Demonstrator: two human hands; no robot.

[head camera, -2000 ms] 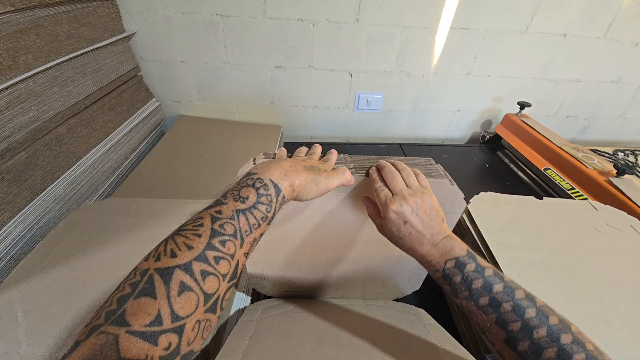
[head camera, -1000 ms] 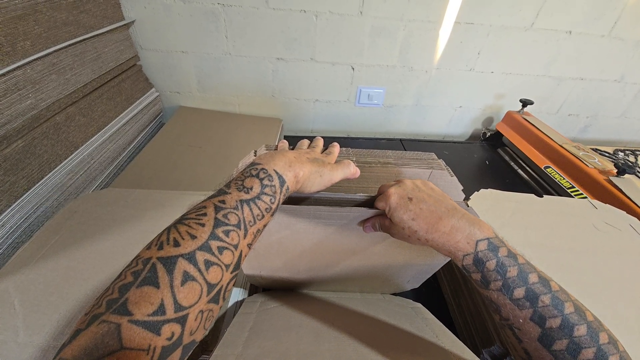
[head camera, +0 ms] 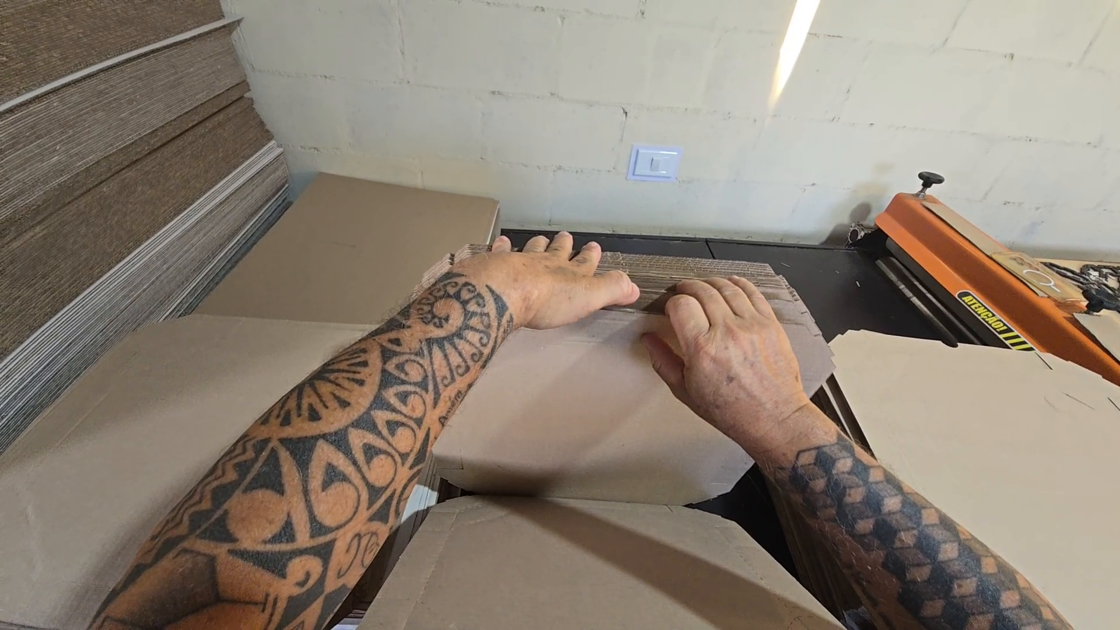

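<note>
A stack of cut cardboard sheets [head camera: 577, 394] lies in the middle, its sheets fanned out along the far edge. My left hand [head camera: 556, 284] rests flat on the far left part of this stack, fingers spread and palm down. On the right side of the same stack, my right hand [head camera: 726, 350] has its fingers curled over the far edges of the sheets, its thumb on the top sheet. Its fingertips are partly hidden, so a grip on a sheet cannot be made out.
Nearer me lies another cardboard stack [head camera: 595, 569], with more cardboard at left [head camera: 166, 420] and right [head camera: 980, 429]. Tall piles of corrugated board [head camera: 114, 175] stand at far left. An orange machine [head camera: 989, 262] with a warning label sits on the black table [head camera: 787, 262] by the block wall.
One second ago my right hand had the near sheet's far edge pulled toward me, baring the fanned edges beneath; now that hand is farther forward and the sheet reaches farther back. My left hand stays about in place.
</note>
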